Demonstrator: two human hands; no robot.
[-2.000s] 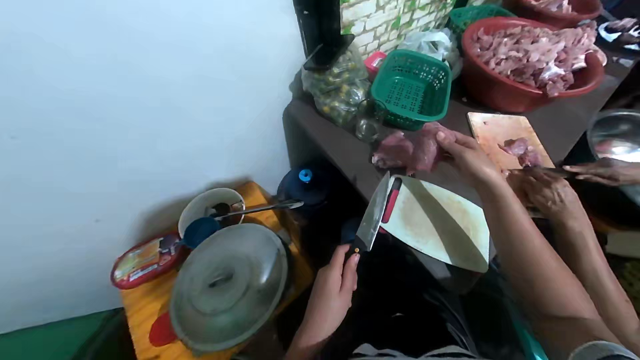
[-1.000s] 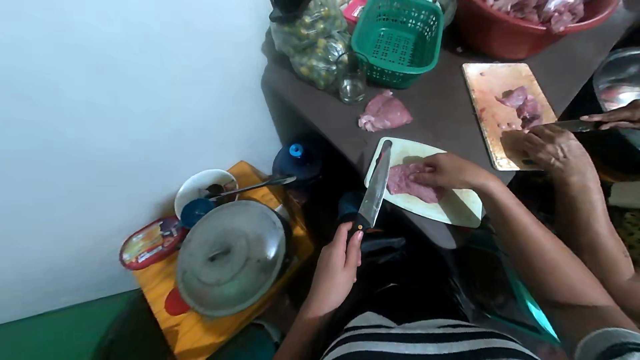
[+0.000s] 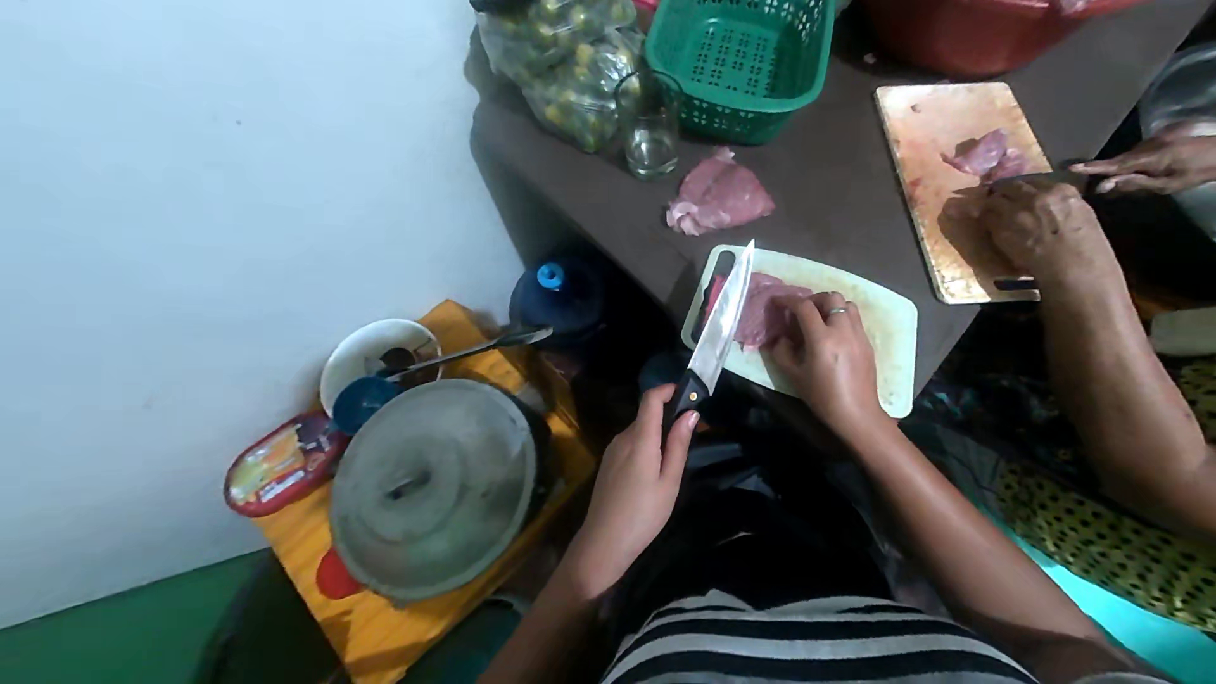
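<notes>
My left hand (image 3: 655, 456) grips the black handle of a kitchen knife (image 3: 722, 323), its blade pointing up over the left part of a white cutting board (image 3: 869, 332). Under the fingers of my right hand (image 3: 831, 351), which wears a ring, a flat piece of raw meat (image 3: 760, 309) lies on that board beside the blade. Whether the blade touches the meat I cannot tell. Another piece of raw meat (image 3: 722, 193) rests directly on the dark table, just beyond the board.
A co-worker's hands cut meat on a wooden board (image 3: 912, 190) at the right. Along the back are a green basket (image 3: 741, 95), a drinking glass (image 3: 651, 142), a bag of small green fruit (image 3: 579, 85) and a red basin (image 3: 959, 38). A lidded pot (image 3: 432, 489) stands lower left.
Two seconds ago my right hand held meat up above the table; now it is down on meat on the white board. A separate piece lies on the table. The view has shifted.
</notes>
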